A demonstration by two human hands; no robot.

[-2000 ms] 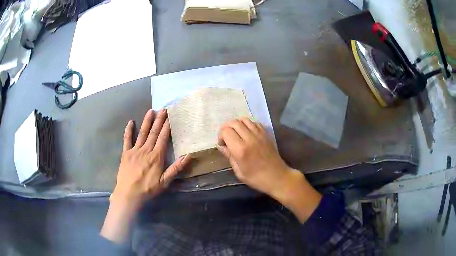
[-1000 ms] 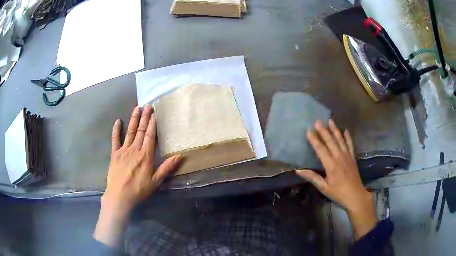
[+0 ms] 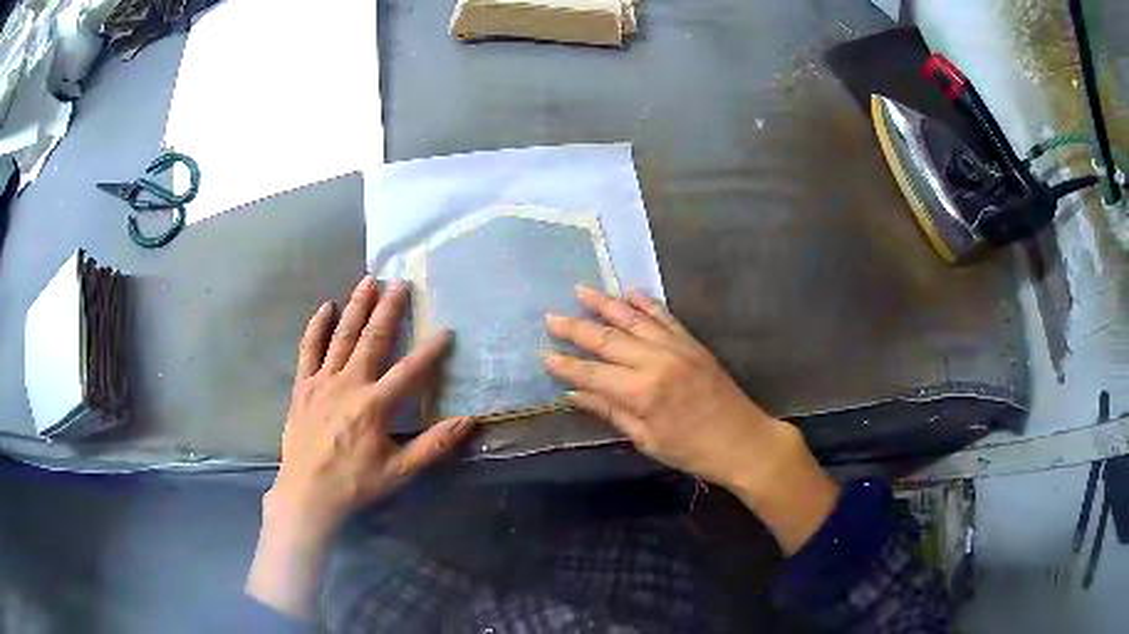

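Observation:
A tan pocket piece (image 3: pixel 604 248) lies on a white lining piece (image 3: pixel 396 198) near the table's front edge. The grey, slightly see-through template (image 3: pixel 508 291) lies on the pocket piece, with a pale cloth border showing around its top and sides. My left hand (image 3: pixel 365 403) lies flat with fingers spread at the left edge, its index finger and thumb on the template's lower left. My right hand (image 3: pixel 656 384) rests with its fingertips on the template's right side. Neither hand grips anything.
The steam iron (image 3: pixel 953 180) rests at the right on a dark pad (image 3: pixel 873 68). Large white sheets (image 3: pixel 279 105) and dark green scissors (image 3: pixel 155 198) lie left. A white-topped pile (image 3: pixel 56 347) stands at far left. A tan cut-piece stack (image 3: pixel 545 22) is at the far edge.
The template has moved left from the bare table onto the pocket piece. My right hand has moved left with it. The pocket piece's folded-up lower part no longer shows. The view has shifted slightly.

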